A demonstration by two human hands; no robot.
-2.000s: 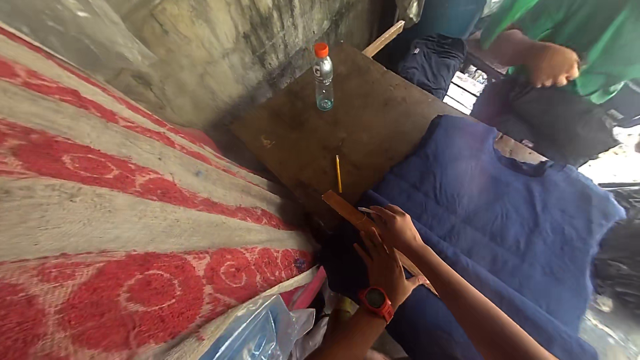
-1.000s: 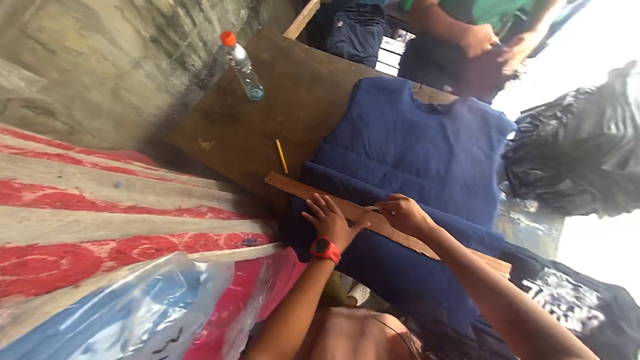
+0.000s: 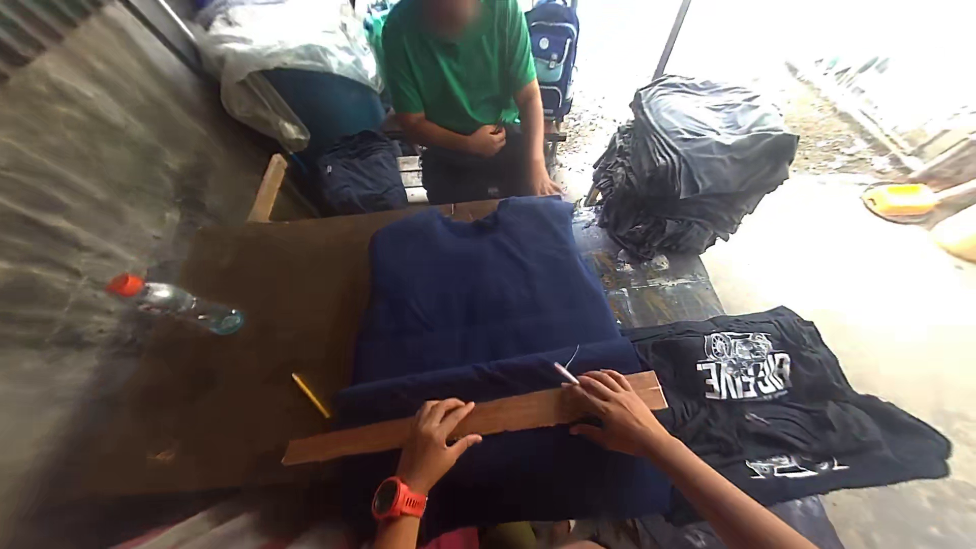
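A flat wooden strip (image 3: pixel 526 412) lies across the lower part of a navy blue garment (image 3: pixel 488 297) on the table, its left end reaching past the cloth. My left hand (image 3: pixel 440 446), with a red watch at the wrist, presses on the strip near its middle, fingers spread. Near the strip's right end, my right hand (image 3: pixel 619 412) rests on the wood and holds a slim whitish marking tool (image 3: pixel 566 374), its tip toward the cloth. A thin light thread or line shows by that tip. A yellow pencil (image 3: pixel 312 395) lies left of the garment.
On the brown tabletop (image 3: pixel 252 282), a plastic bottle with a red cap (image 3: pixel 179 303) lies at the left. Black printed shirts (image 3: pixel 785 412) lie at the right, below a tall pile of dark cloth (image 3: pixel 694 152). A person in a green shirt (image 3: pixel 461 69) is across the table.
My right hand has moved rightward along the strip, away from my left hand. The view has swung, now showing more of the table's right side and the person opposite.
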